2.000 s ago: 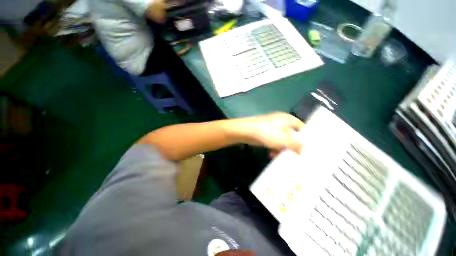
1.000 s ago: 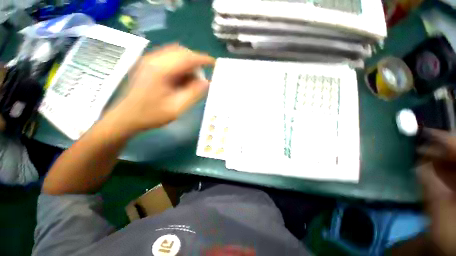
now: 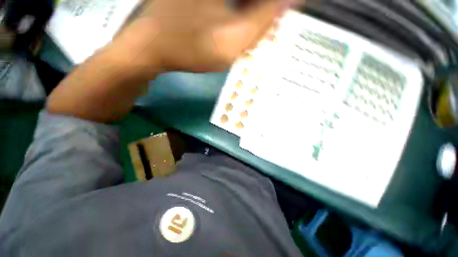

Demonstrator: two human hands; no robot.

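Note:
A white soldering tray (image 3: 281,125) lies at the bench's front edge, right of centre. It holds green-edged circuit board panels with rows of small units, and round tan holes run along its left side. My left hand (image 3: 221,35) is large and blurred at the top, over the tray's upper left corner. Its fingers are cut off or unclear, so I cannot tell whether it holds anything. My right hand is out of the picture.
A stack of trays (image 3: 386,25) stands behind the tray. Another tray (image 3: 85,30) is at the upper left. A yellow tape roll (image 3: 446,103) and a white round cap (image 3: 446,160) are at the right edge. A blue stool (image 3: 351,238) and a cardboard box (image 3: 159,155) are below.
My left hand has moved up and right to the tray's upper left corner. My right hand has left the picture. The tray looks rotated as the view has tilted.

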